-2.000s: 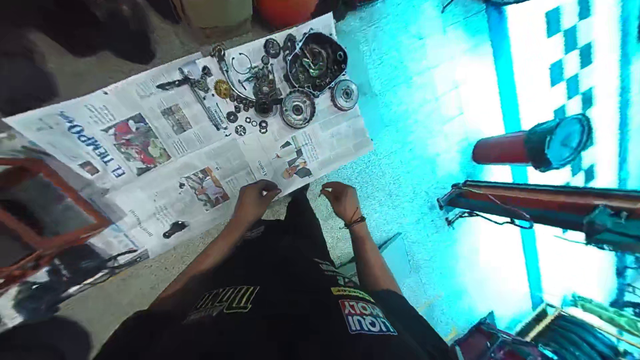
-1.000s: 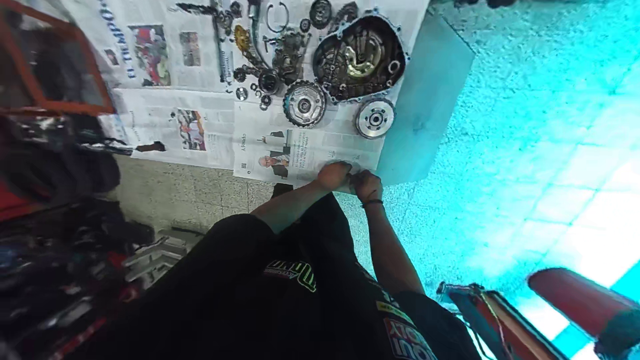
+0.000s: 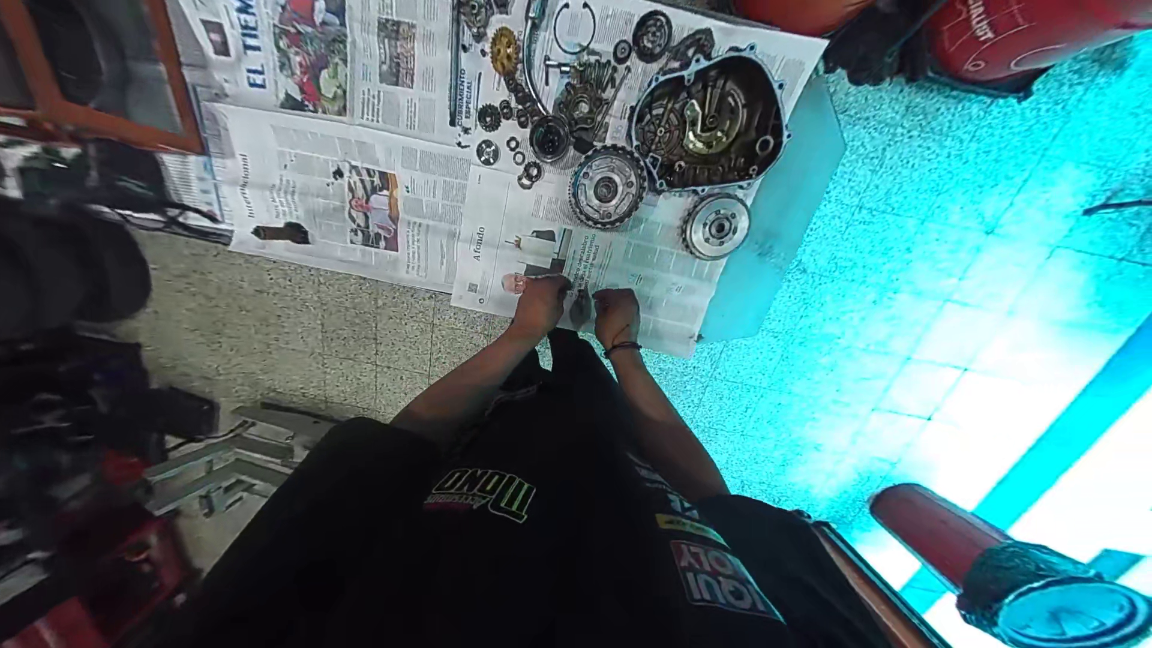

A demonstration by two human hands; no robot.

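Observation:
My left hand (image 3: 541, 305) and my right hand (image 3: 616, 314) are a short way apart over the near edge of the newspaper (image 3: 490, 279), fingers curled. A dark patch shows between them; whether either holds something small is unclear. Beyond them lie a round toothed clutch basket (image 3: 607, 187), a smaller round metal clutch part (image 3: 716, 227) and an open engine side cover (image 3: 765, 99) with oily insides. Left of these are a dark round part (image 3: 550, 139), several small gears and rings, a yellowish sprocket (image 3: 504, 51), a dark gear (image 3: 652, 35) and a snap ring (image 3: 574, 27).
A dark cylindrical part (image 3: 281, 233) lies on the paper's left. An orange-framed item (image 3: 184, 108) is at upper left, red containers (image 3: 999, 40) at upper right. Metal pieces (image 3: 243, 450) stand on the tiled floor at lower left; a red cylinder (image 3: 936, 531) is at lower right.
My hands, apart two seconds ago, were close together one second ago and are now a little apart again, over the newspaper's near edge. The view has shifted strongly.

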